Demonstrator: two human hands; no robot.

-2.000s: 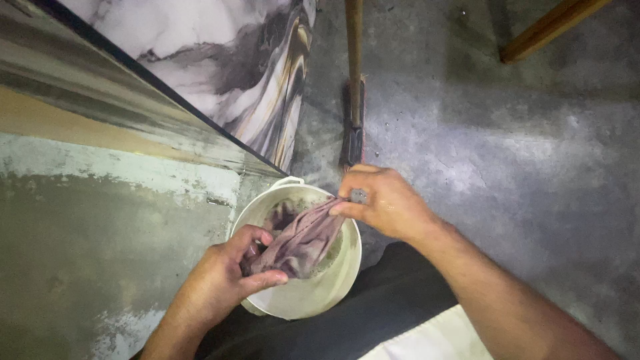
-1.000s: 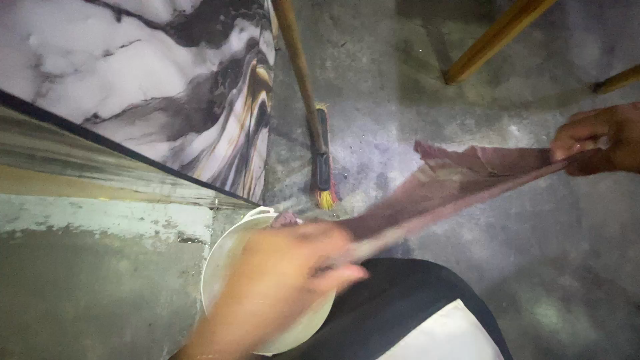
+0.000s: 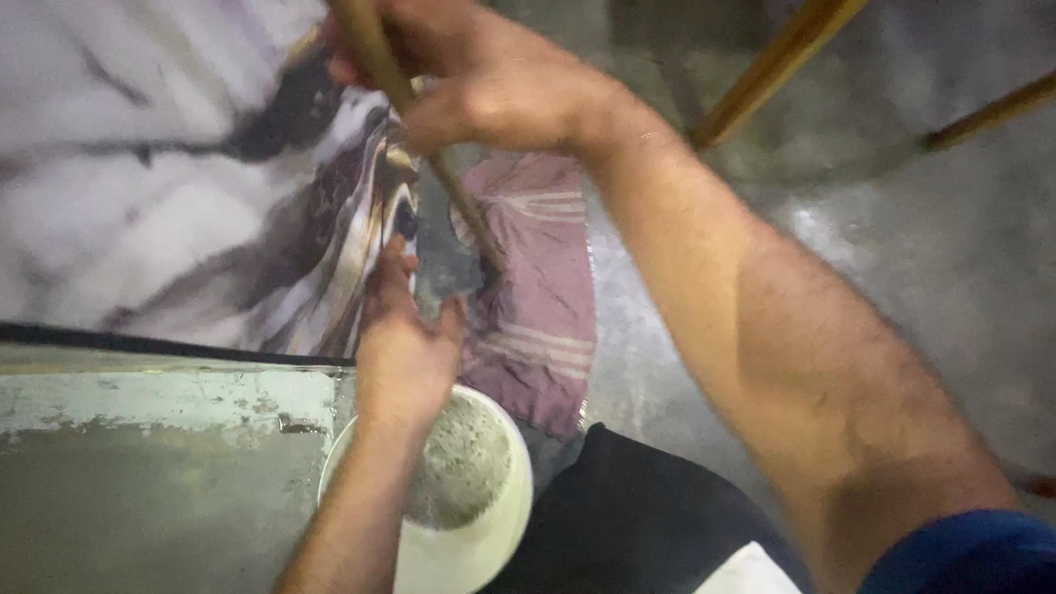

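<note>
A pink cloth with pale stripes [image 3: 549,289] lies spread over the floor, draped on the lower end of a wooden pole [image 3: 462,194]. At the top, my right hand [image 3: 487,91] is closed around the pole. My left hand [image 3: 408,338] has its fingers apart and holds nothing; it reaches over the rim of a white bucket [image 3: 516,495] toward the pole and cloth. Murky, foamy water [image 3: 466,466] stands in the bucket. The cloth hides the broom head at the pole's foot.
A marble-patterned panel [image 3: 181,190] with a dark lower edge fills the upper left. Below it is a wall with peeling paint [image 3: 165,404]. Wooden legs [image 3: 767,78] stand on the grey concrete floor [image 3: 660,371] at the upper right. My dark-clothed knee is beside the bucket.
The cloth, stretched between my hands a second ago, now lies on the floor over the broom end. My left hand has let it go, and my right hand has moved from the cloth to the pole.
</note>
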